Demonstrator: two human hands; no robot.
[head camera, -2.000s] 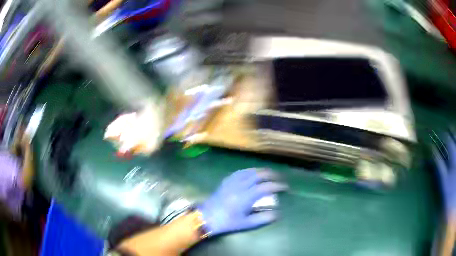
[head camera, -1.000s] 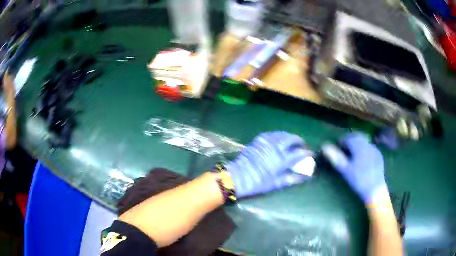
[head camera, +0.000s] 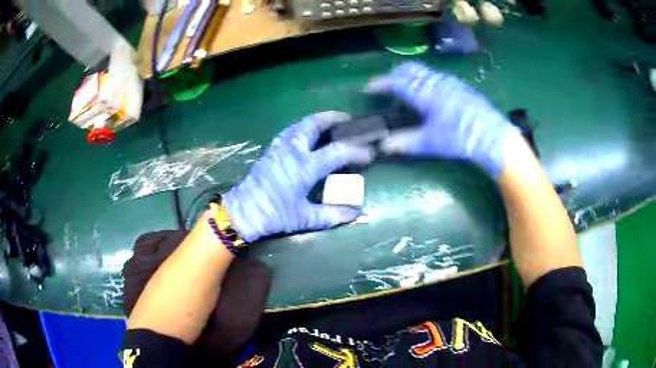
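Observation:
My left hand (head camera: 291, 176), in a pale blue-violet glove, has its fingers around a black power adapter (head camera: 362, 131) above the bench. A small rounded white block (head camera: 344, 190) sits under the same hand, between thumb and fingers. My right hand (head camera: 453, 118), gloved alike and blurred, is at the adapter's right side, fingers spread around a dark blurred shape. Whether it grips anything cannot be told.
The green bench (head camera: 431, 215) bears a crumpled clear plastic strip (head camera: 180, 169) at left. A beige meter (head camera: 360, 8) and pens (head camera: 188, 32) on the wooden board stand at the back. A red-tipped carton (head camera: 104, 100) is back left, black adapters (head camera: 25, 208) far left.
The view has swung down and right, showing more of the front edge. A black adapter now shows in my left hand, and my right hand has come to it. The white block remains by my left hand.

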